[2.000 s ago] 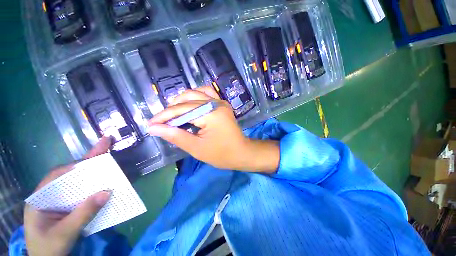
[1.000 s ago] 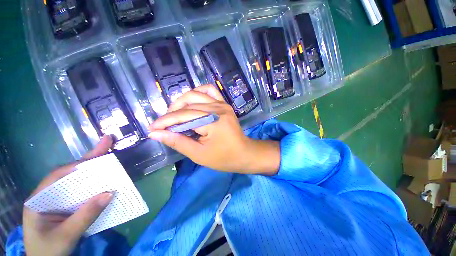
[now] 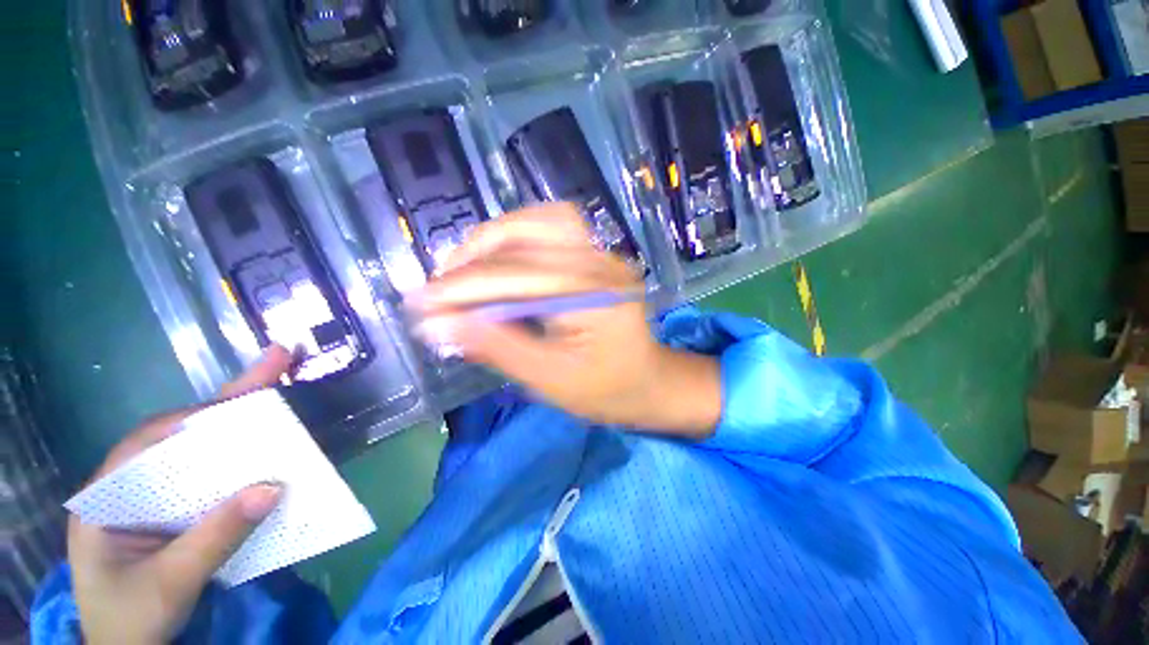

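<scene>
My left hand (image 3: 164, 554) holds the white sticker sheet (image 3: 271, 473) with rows of tiny dark dots, thumb on top. Its index fingertip is at the lower end of the leftmost black handheld device (image 3: 258, 252). My right hand (image 3: 567, 328), blurred, holds the pale violet tweezers (image 3: 554, 306) like a pen. It is over the tray's front part, covering the lower ends of the second device (image 3: 426, 164) and the third device (image 3: 554, 149). The tweezer tips are too blurred to make out. The devices lie in pockets of a clear blister tray (image 3: 416, 422).
More devices lie in the tray's back row (image 3: 340, 35). A white rolled or narrow item (image 3: 937, 32) lies at the back right. Blue shelving (image 3: 995, 63) and cardboard boxes (image 3: 1077, 416) stand to the right. Shiny layered plastic (image 3: 32, 491) is at the left edge.
My right hand and tweezers have moved right, away from the leftmost device's lower end, and are blurred. The tray appears slightly lower in view. My left hand still holds the sheet.
</scene>
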